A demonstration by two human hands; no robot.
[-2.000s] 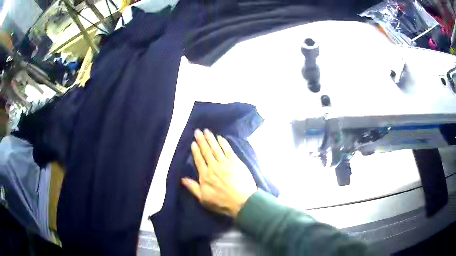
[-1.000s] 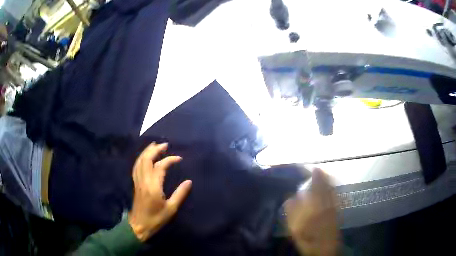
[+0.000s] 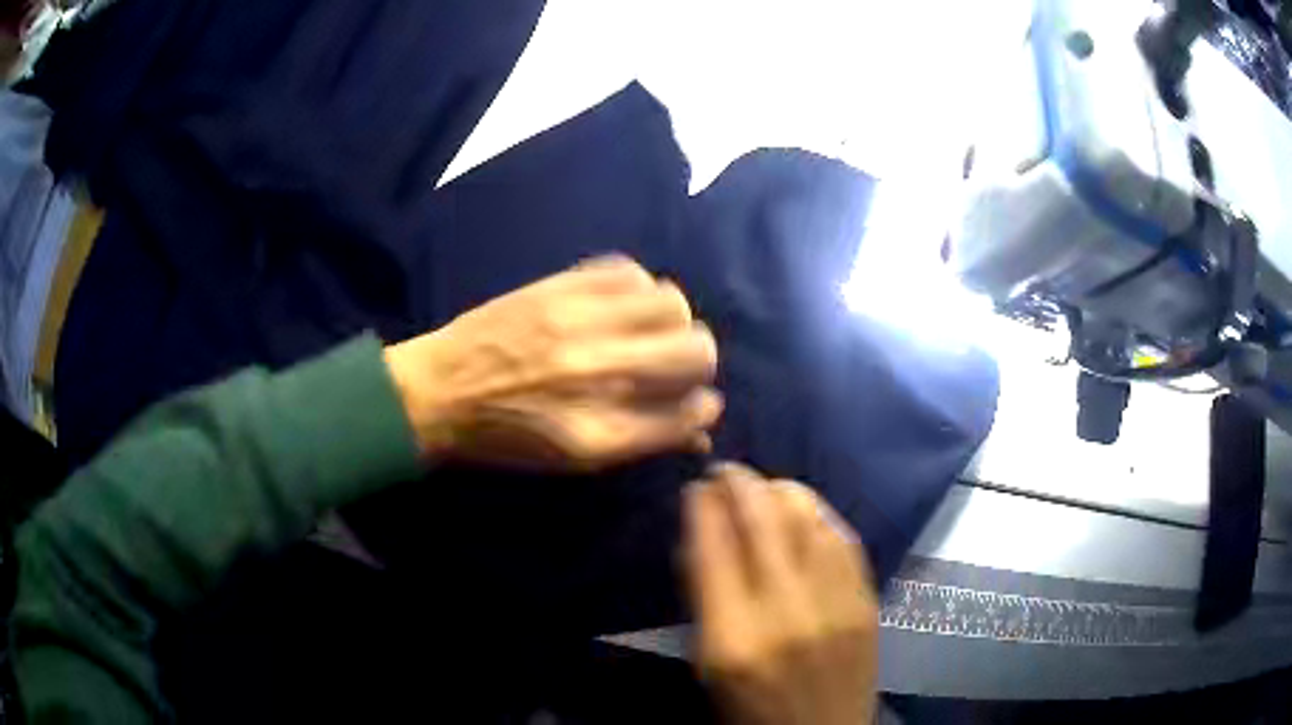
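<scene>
A navy pocket piece or facing (?) [image 3: 794, 241] lies on the table in front of me, its right part near the machine lamp's glare. The large navy garment panel [image 3: 284, 156] spreads over the left side. My left hand [image 3: 567, 366], in a green sleeve, has its fingers curled down on the navy cloth. My right hand [image 3: 779, 581] is just below it, slightly blurred, fingertips together at the cloth near my left fingertips. Both hands appear to pinch the cloth; the exact edge held is hidden in the dark fabric.
The white sewing machine head [image 3: 1105, 213] with its blue stripe stands at the upper right, beside the bright lamp glow [image 3: 921, 290]. A dark navy strip [image 3: 1233, 510] lies at the far right. The ruler tape [image 3: 1020, 615] runs along the table's front edge.
My left hand has moved right and closed onto the cloth. My right hand has moved left to meet it. The cloth now extends further right, toward the machine. The view has shifted.
</scene>
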